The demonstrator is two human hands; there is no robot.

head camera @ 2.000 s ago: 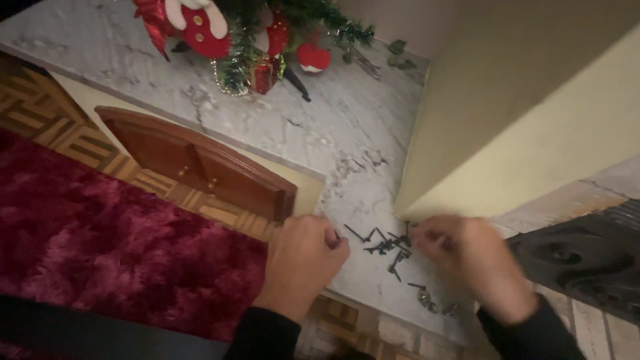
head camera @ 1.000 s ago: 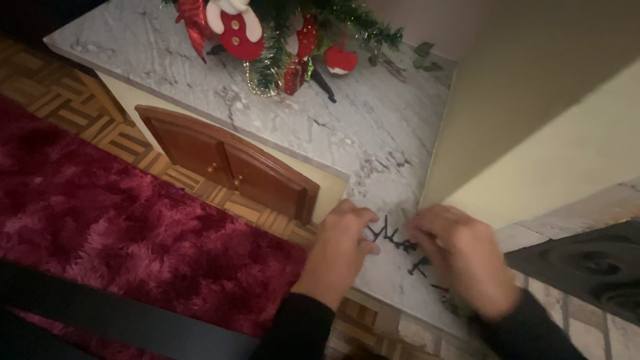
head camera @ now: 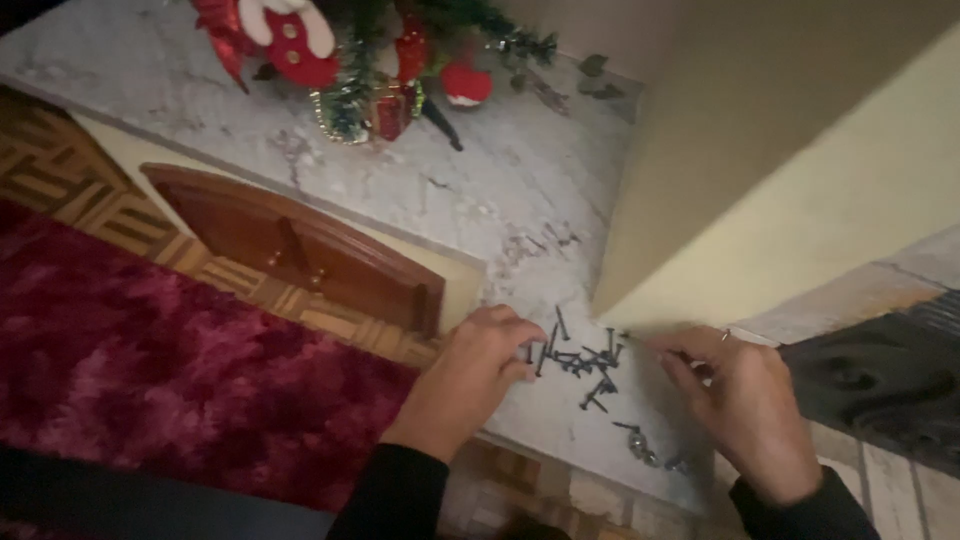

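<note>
Several dark screws (head camera: 581, 362) lie in a loose pile on the marble ledge (head camera: 525, 435) between my hands. My left hand (head camera: 480, 364) rests at the pile's left side, thumb and fingers curved around a dark screw (head camera: 529, 352); whether it grips the screw cannot be told. To the right of the pile is my right hand (head camera: 739, 397), its thumb and index finger apart, with a small dark piece (head camera: 627, 335) near the index fingertip. Shiny metal hardware pieces (head camera: 639, 444) sit lower on the ledge. Reddish-brown screws (head camera: 559, 238) or similar small pieces appear above the pile.
A decorated Christmas tree (head camera: 375, 67) stands at the top of the ledge. The pale wall corner (head camera: 720, 187) rises beside the pile. Below the ledge are a wooden cabinet door (head camera: 300, 244) and a red shaggy rug (head camera: 187, 375). A dark ornate panel (head camera: 877, 375) is at right.
My right hand has moved away from the pile to the right, and more of the screws show between my hands. The view has shifted somewhat.
</note>
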